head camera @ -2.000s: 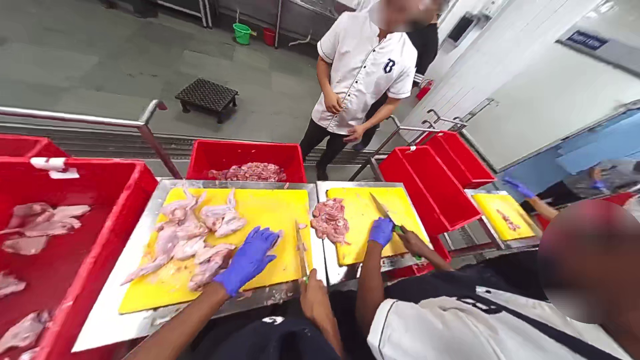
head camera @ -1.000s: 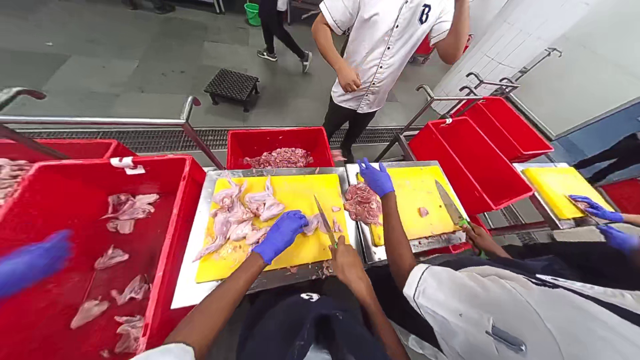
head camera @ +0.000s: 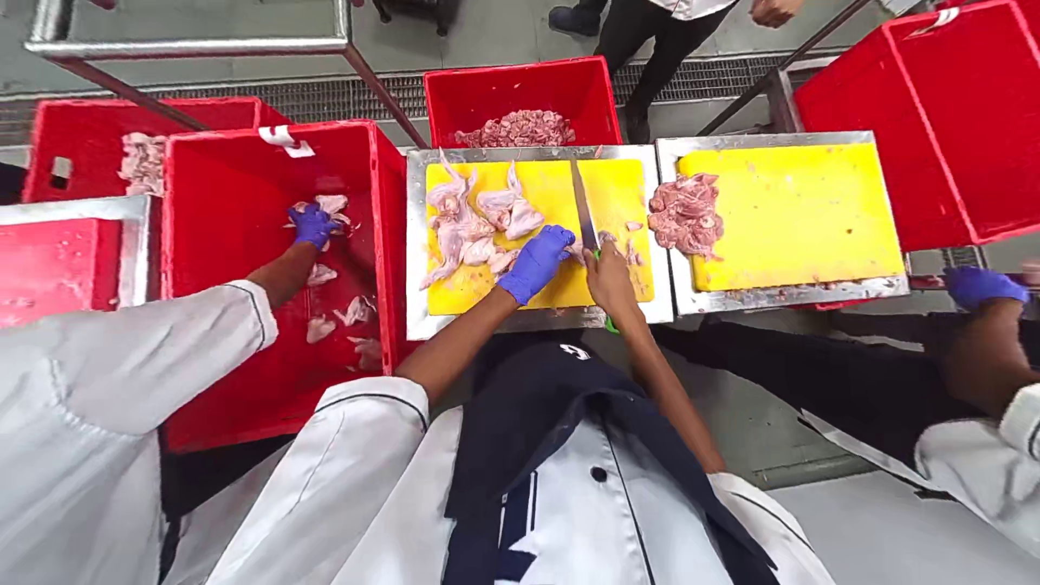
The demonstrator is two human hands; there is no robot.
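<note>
My left hand (head camera: 538, 265), in a blue glove, rests on the yellow cutting board (head camera: 626, 191) with its fingers curled around a small piece of raw chicken (head camera: 575, 253). My bare right hand (head camera: 611, 280) grips a green-handled knife (head camera: 582, 203), its long blade lying over the board and pointing away from me. Left of the blade lie several pale raw chicken pieces (head camera: 459, 227). Small meat scraps (head camera: 633, 253) are beside my right hand. The board sits in a metal tray (head camera: 416, 280).
A red crate (head camera: 268, 366) stands at the left, with a co-worker's gloved hand (head camera: 314, 226) in it. Beyond my board is a red crate of cut meat (head camera: 524, 128). At the right, another yellow board (head camera: 800, 211) bears a meat pile (head camera: 686, 215); a co-worker's gloved hand (head camera: 983, 288) is near.
The view has tilted down. The co-worker at the right has moved their hands and knife off the neighbouring board. The left co-worker's gloved hand has gone into the chicken pieces in the crate.
</note>
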